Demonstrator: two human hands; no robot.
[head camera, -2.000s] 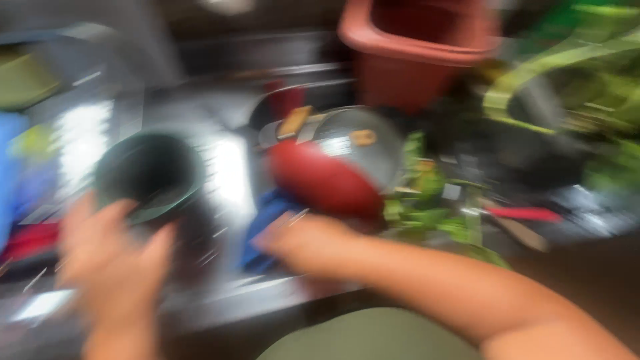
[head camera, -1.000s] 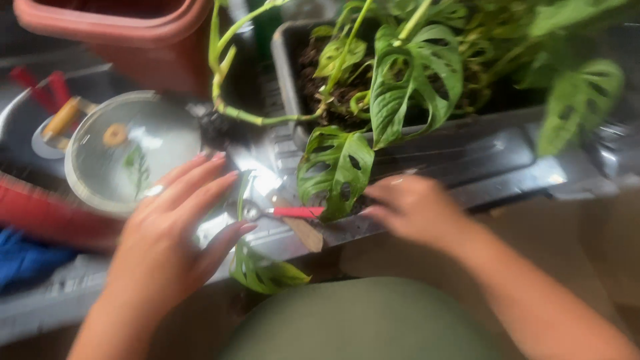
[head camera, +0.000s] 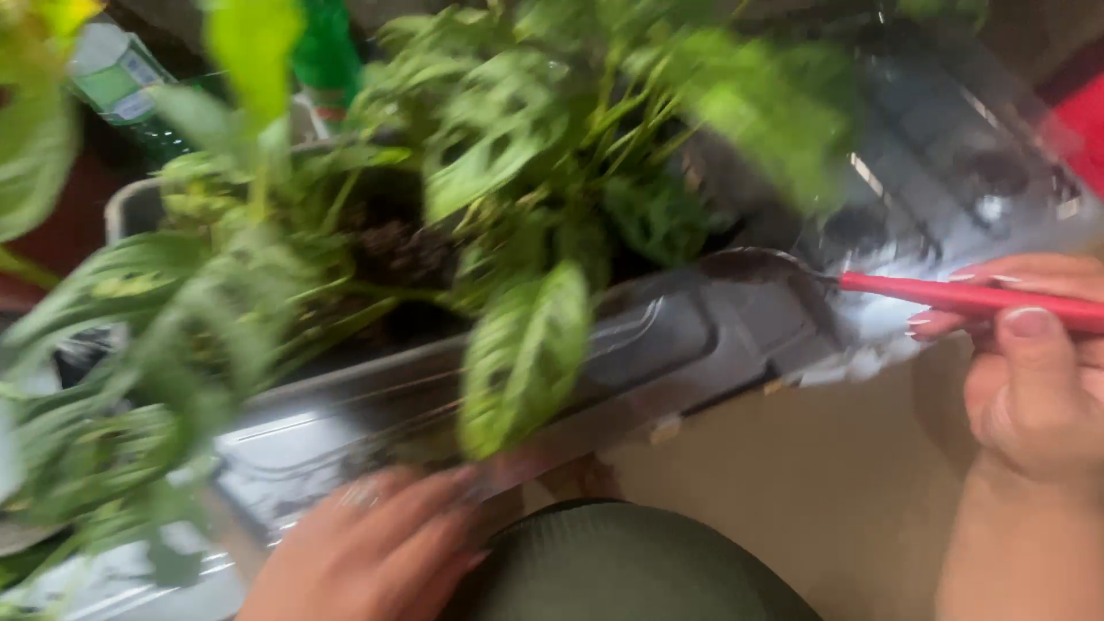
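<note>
My right hand grips the red handle of a small garden trowel at the right; its dark scoop points left, by the planter's right end. Blurred, my left hand lies low at the front edge of the metal surface, fingers spread loosely, and I see nothing held in it. A grey rectangular planter with dark soil holds leafy plants with holed leaves. One leaf hangs over its front rim, above and right of my left hand.
Beneath the planter is a shiny metal surface, its front edge running diagonally. A green bottle and a clear bottle with a label stand behind at the left. Something red is at the far right. Leaves overhang the left side.
The view has swung right along the surface. My right hand, with no trowel in it one second ago, now holds the red-handled trowel. My left hand is no longer beside the clear round lid.
</note>
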